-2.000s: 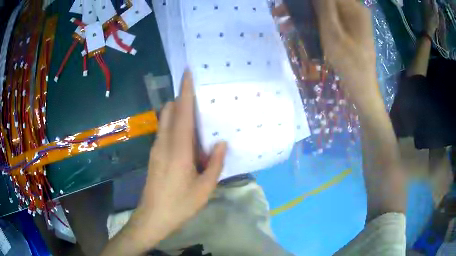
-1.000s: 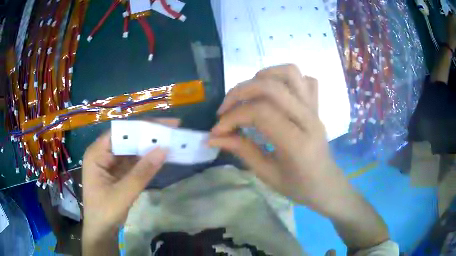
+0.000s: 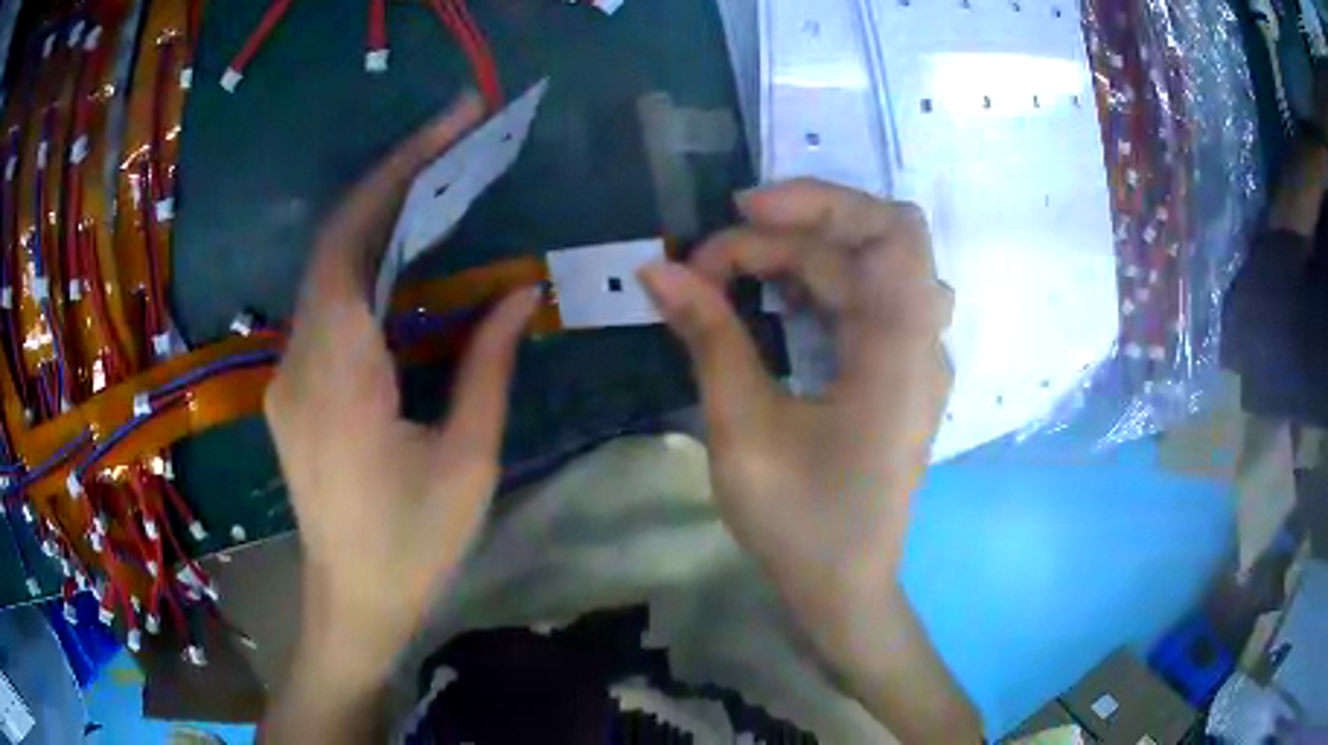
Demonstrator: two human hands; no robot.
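Note:
A white adhesive pad [image 3: 612,283] with a dark square lies on the right end of an orange polyimide film piece [image 3: 481,291]. My right hand [image 3: 823,328] holds the pad's right edge between thumb and fingers. My left hand [image 3: 386,379] holds a cut sticker strip [image 3: 463,182] with dark squares, raised and tilted between its fingers. My left thumb rests at the film beside the pad's left edge. My left hand hides part of the film.
A bundle of orange parts with red and blue wires [image 3: 109,277] lies at the left. Large white sticker sheets [image 3: 998,204] lie at the right, beside a clear plastic bag [image 3: 1180,218] of wired parts. Red wires [image 3: 466,44] show at the top. Another person's dark sleeve [image 3: 1282,306] is far right.
My right hand has taken one pad off the strip's end and brought it onto the film. My left hand has moved up with the strip tilted. The view has shifted.

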